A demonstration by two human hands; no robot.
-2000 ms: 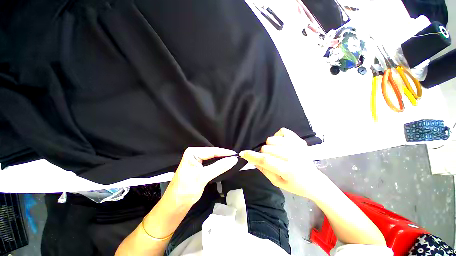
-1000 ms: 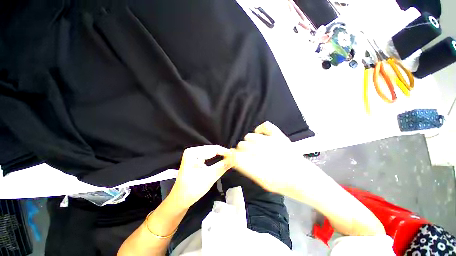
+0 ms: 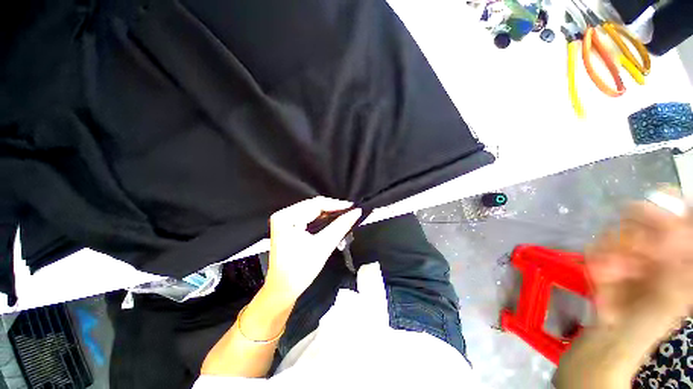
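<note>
The black garment (image 3: 251, 99) is spread over the white table and bunches in creases towards the near edge. My left hand (image 3: 300, 235) pinches the folded hem (image 3: 425, 176) between thumb and fingers at the table's front edge. My right hand (image 3: 642, 266) is off the cloth at the far right, blurred, above the red stool; whether it holds a needle cannot be seen. No needle or thread can be made out.
On the white table (image 3: 532, 137) at the right are orange and yellow handled scissors (image 3: 604, 61), mixed notions (image 3: 517, 19) and a blue speckled block (image 3: 659, 123). A small black spool (image 3: 494, 199) lies on the floor near a red stool (image 3: 536, 304).
My right hand has left the hem and swung far out to the right. My left hand keeps its pinch. The view has shifted, and the spool and more of the stool now show.
</note>
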